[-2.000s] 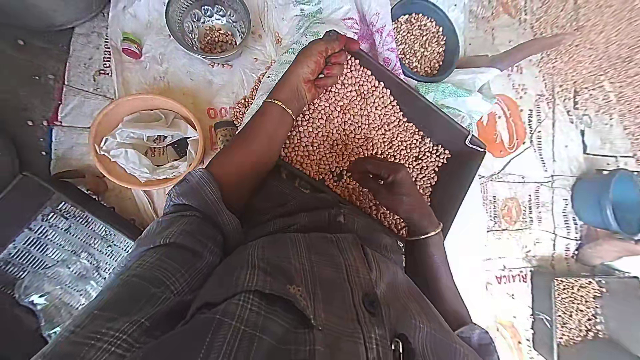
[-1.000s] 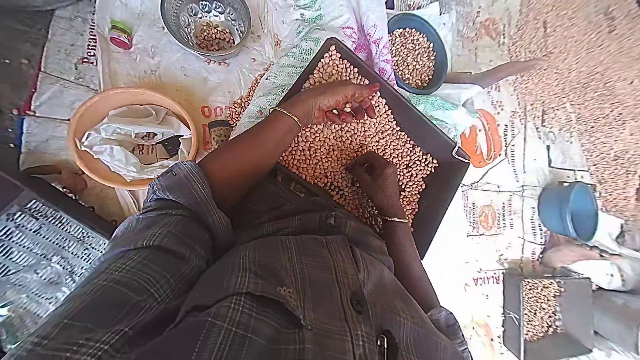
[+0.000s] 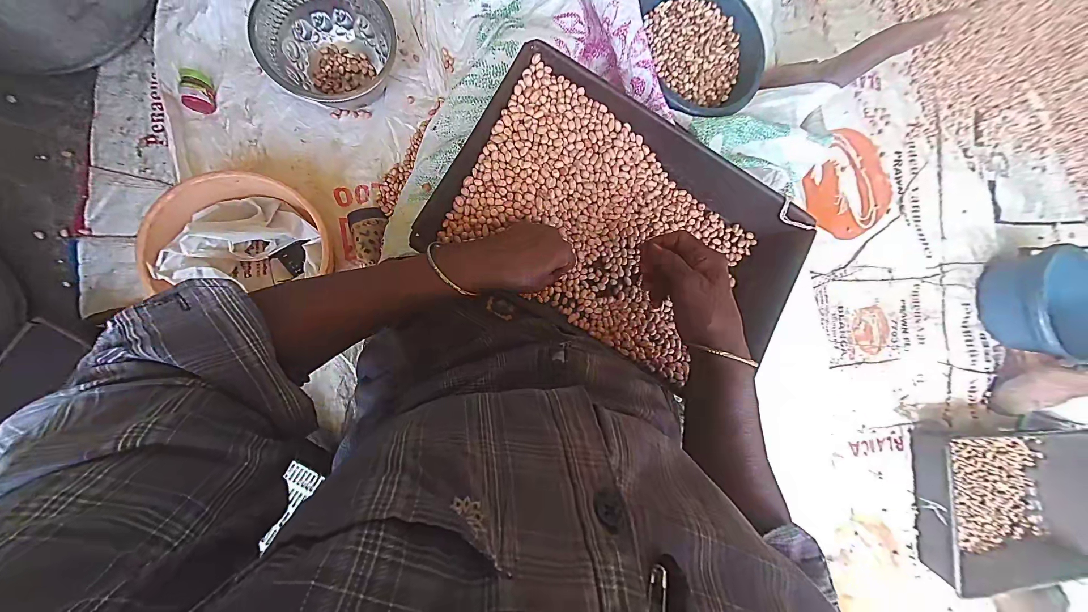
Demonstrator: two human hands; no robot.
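Note:
A dark metal tray (image 3: 769, 272) lies in front of my body, tilted in the view, with shelled peanuts (image 3: 578, 161) spread over much of it. My left hand (image 3: 523, 257), with a thin bangle at the wrist, is curled over the peanuts at the tray's near left side. To its right my right hand (image 3: 684, 272), also with a bangle, has its fingers bent down at the peanuts, beside a patch of darker ones (image 3: 608, 276). Whether either hand holds peanuts between its fingers cannot be made out.
Around the tray stand a metal bowl (image 3: 387, 59) with a few peanuts, an orange basin (image 3: 153, 229) with white plastic, a dark bowl of peanuts (image 3: 697, 55), a blue bucket (image 3: 1037, 297) and another tray (image 3: 935, 501). Another person's arm (image 3: 867, 55) reaches over printed sacks at upper right.
My left hand has come down from the upper part of the tray to its near left side and is now curled. My right hand remains low over the peanuts.

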